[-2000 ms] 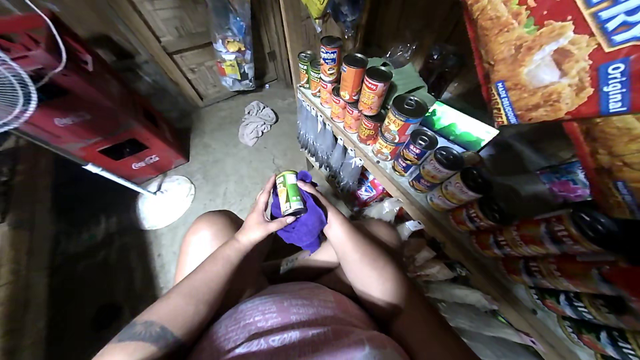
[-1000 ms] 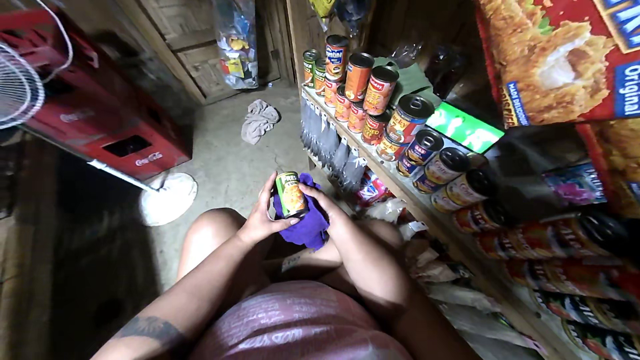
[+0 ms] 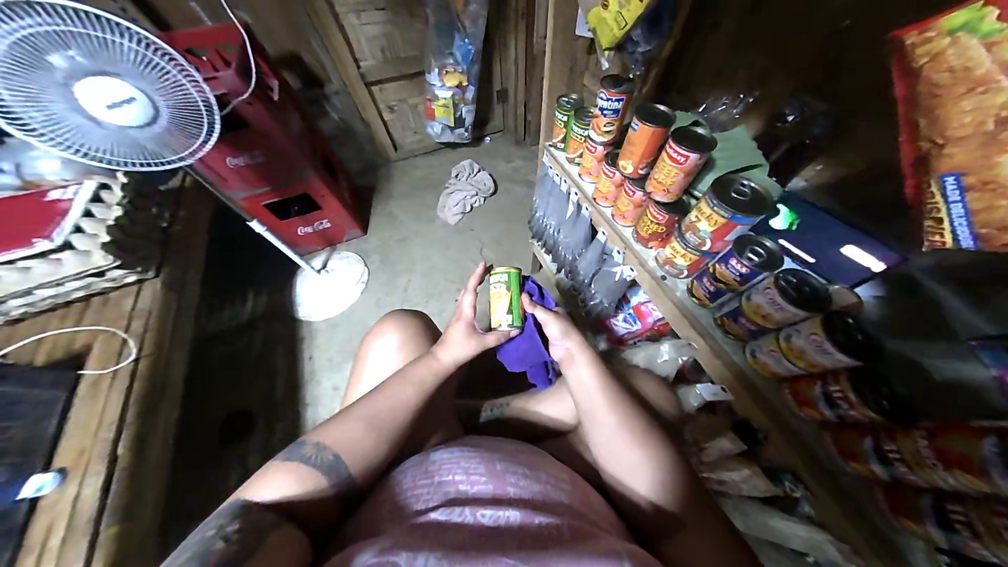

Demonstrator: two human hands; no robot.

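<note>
A small green and yellow food can (image 3: 505, 299) stands roughly upright between my hands, above my lap. My left hand (image 3: 471, 319) is curled around its left side and lower edge. A purple cloth (image 3: 529, 350) hangs from my right hand (image 3: 549, 319), whose fingers hold it against the can's right side; part of those fingers is hidden. To the right, food cans of several kinds stand in rows on a wooden shelf, among them an orange-labelled can (image 3: 646, 142) and a larger can with a pull-tab lid (image 3: 726, 213).
A white electric fan (image 3: 110, 98) with a round base (image 3: 331, 285) stands at left beside red bottle crates (image 3: 276, 157). Egg trays (image 3: 94, 244) lie on a wooden table (image 3: 94, 425). A crumpled cloth (image 3: 466, 191) is on the floor. Grey sachets (image 3: 561, 220) hang below the shelf.
The can has turned between my hands and now stands more upright, with a different side of its label showing. The view has shifted, with more of the fan and the table in sight.
</note>
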